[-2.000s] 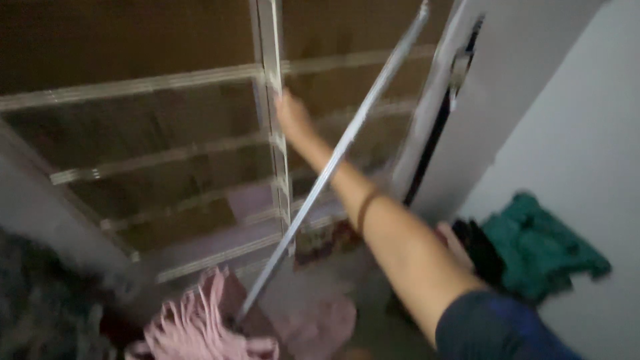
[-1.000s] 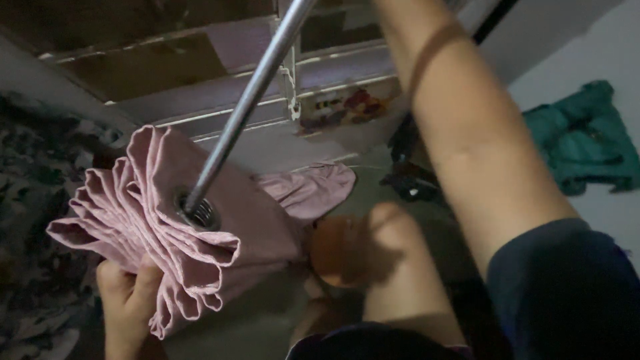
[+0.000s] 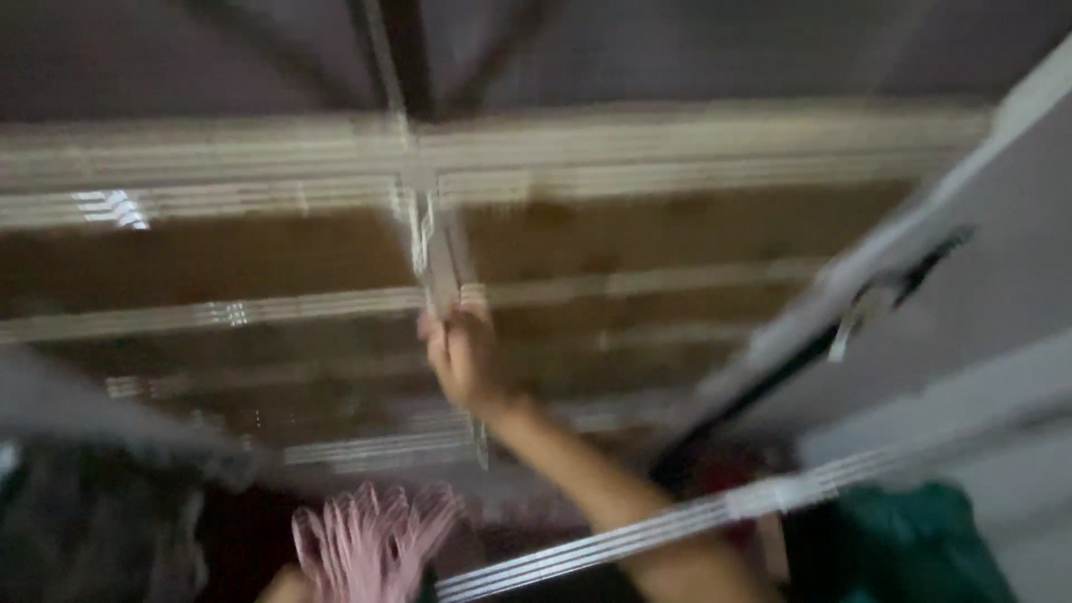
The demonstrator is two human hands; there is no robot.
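My right hand (image 3: 461, 356) is raised to the upright middle bar (image 3: 444, 260) of a window frame, its fingers closed around or against that bar; blur hides the exact hold. At the bottom, a bunched pink curtain (image 3: 368, 544) hangs gathered in folds on a metal curtain rod (image 3: 620, 540), which slants up to the right, across my right forearm. Only a small blurred part of my left hand (image 3: 289, 586) shows at the lower edge, against the curtain's left side; its fingers are out of frame.
Window panes with pale horizontal bars (image 3: 653, 289) fill the view ahead. A dark strap with a metal buckle (image 3: 871, 306) hangs on the wall at right. Green cloth (image 3: 921, 544) lies at lower right, and dark patterned cloth (image 3: 109, 528) at lower left.
The view has tilted up strongly. The rod slanted steeply up through the window area before; now it lies much flatter, toward the right. My right hand, out of frame one second ago, shows at the window bar.
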